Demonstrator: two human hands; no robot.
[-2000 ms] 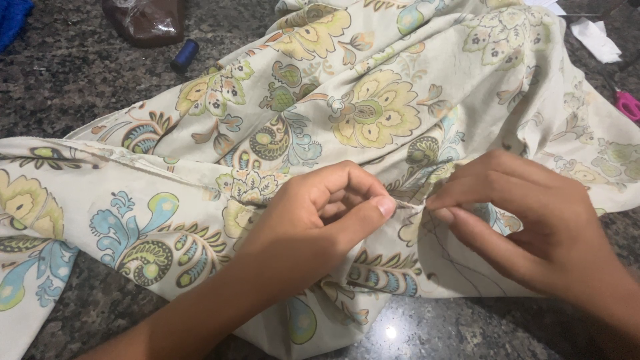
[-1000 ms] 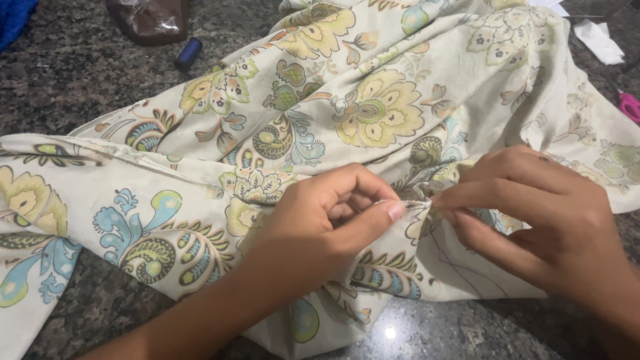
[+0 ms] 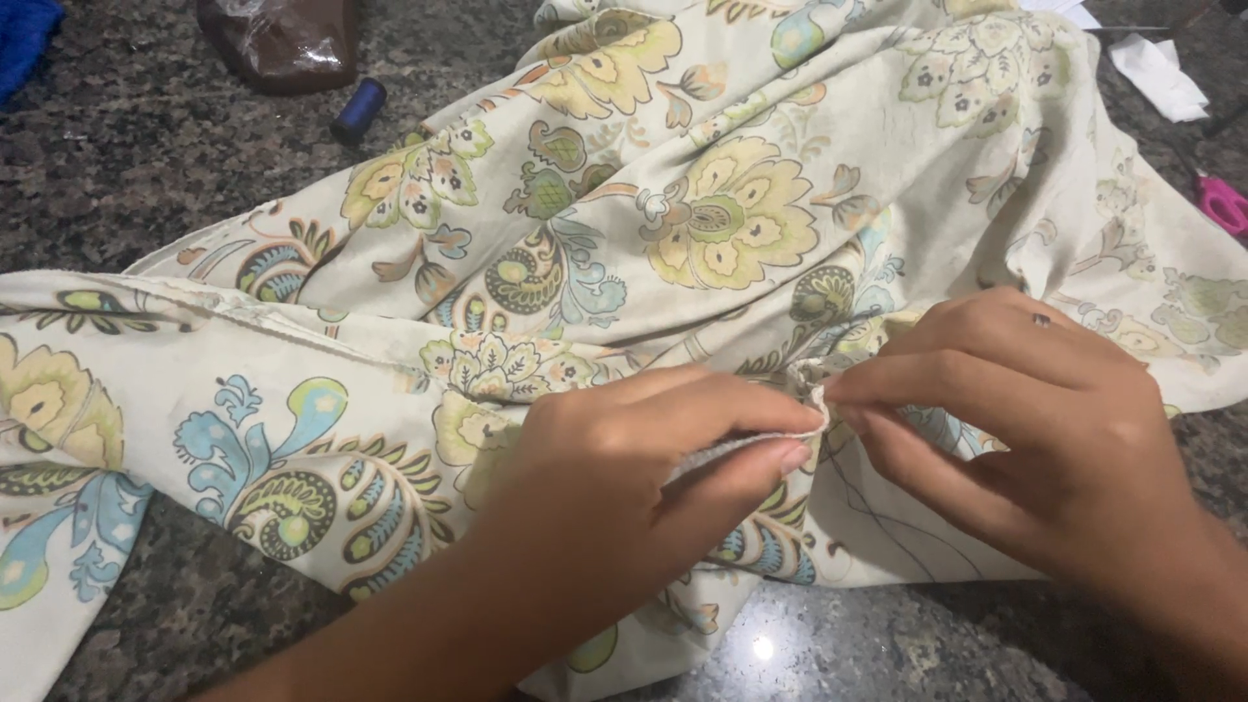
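A cream fabric with a floral and paisley print lies in folds across the middle. My left hand pinches the fabric's edge between thumb and forefinger. Right beside it, my right hand has thumb and fingertips closed at the same gathered edge; a ring shows on one finger. Whether a needle sits between those fingertips cannot be made out. Dark sewing thread trails in loose loops over the fabric below my right hand.
The fabric rests on a speckled dark granite countertop. A blue thread spool and a brown plastic-wrapped item are at the upper left, near a blue cloth. At the right are a crumpled white paper and pink scissor handles.
My left fingers have shifted, and the fabric edge between the hands now bunches upward at the fingertips. Both hands stay close together at the edge.
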